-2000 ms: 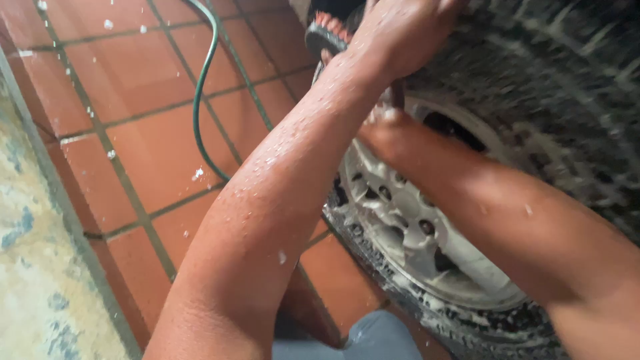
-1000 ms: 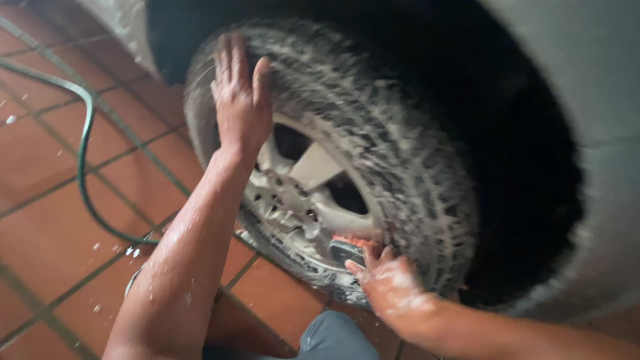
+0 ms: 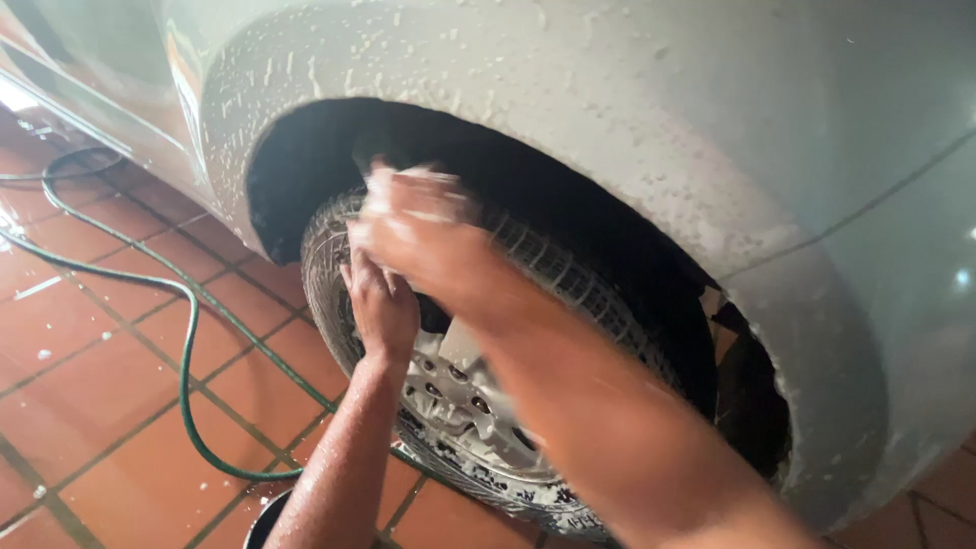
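Observation:
Soapy foam covers the car tyre (image 3: 564, 263) and its silver alloy wheel rim (image 3: 480, 427). My left hand (image 3: 381, 305) rests against the upper left of the wheel, its fingers spread and pointing up. Just above it my right hand (image 3: 415, 206) is blurred over the top of the tyre, in front of the dark wheel arch. Its fingers look curled, but whether it holds anything is hidden by the blur. My right forearm crosses in front of the rim and tread.
Above and to the right is the wet car fender (image 3: 610, 114) with foam drops. A green hose (image 3: 187, 358) loops over the terracotta tile floor (image 3: 114, 389) at left. Part of a dark round container (image 3: 267, 522) shows at the bottom, beside my left forearm.
My right hand has moved from the lower rim, where it held a brush with orange bristles, up to the top of the tyre. The view has shifted to show more fender.

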